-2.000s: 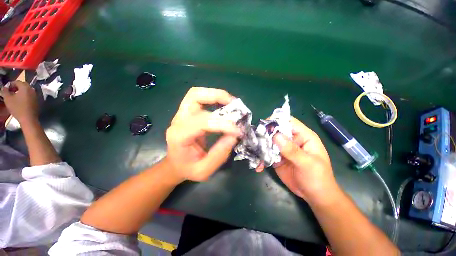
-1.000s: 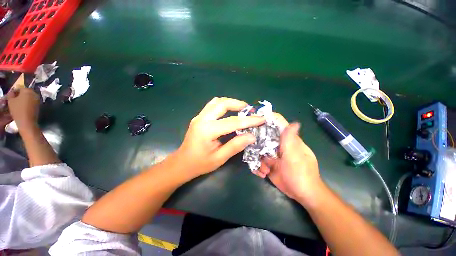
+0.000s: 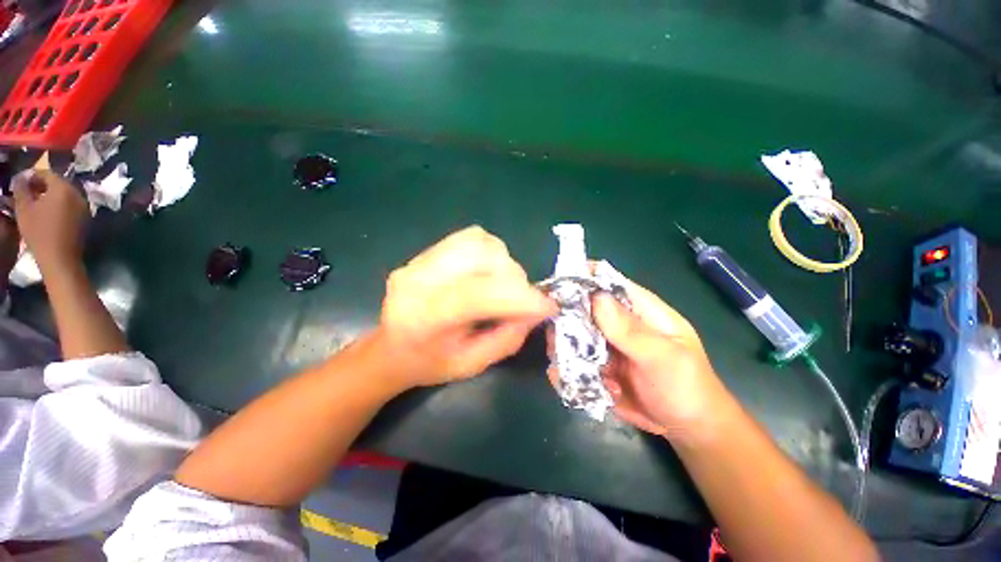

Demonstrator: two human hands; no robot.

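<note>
A white wipe [image 3: 578, 349] smudged grey-black hangs in a crumpled strip at the middle of the view. My right hand [image 3: 659, 357] holds it from the right, thumb on top. My left hand [image 3: 456, 313] has its fingertips pinched at the wipe's left edge, near a dark rim; whether that rim is a round part is hard to tell. Three round black parts lie on the green mat at the left: one farther back [image 3: 315, 171], one nearer [image 3: 304, 268] and one to its left [image 3: 227, 265].
Right: glue syringe [image 3: 746, 294] with clear hose, tape ring [image 3: 782, 233], white wipe [image 3: 807, 179], slim dark rod [image 3: 847, 296], blue dispenser [image 3: 933, 351]. Left: red tray [image 3: 71, 66], white scraps [image 3: 173, 173], another worker's hand [image 3: 49, 220] and pale sleeve.
The wipe was bunched between both hands and now hangs as a longer strip in my right hand. My left hand has drawn back left, its fingers now curled into a pinch.
</note>
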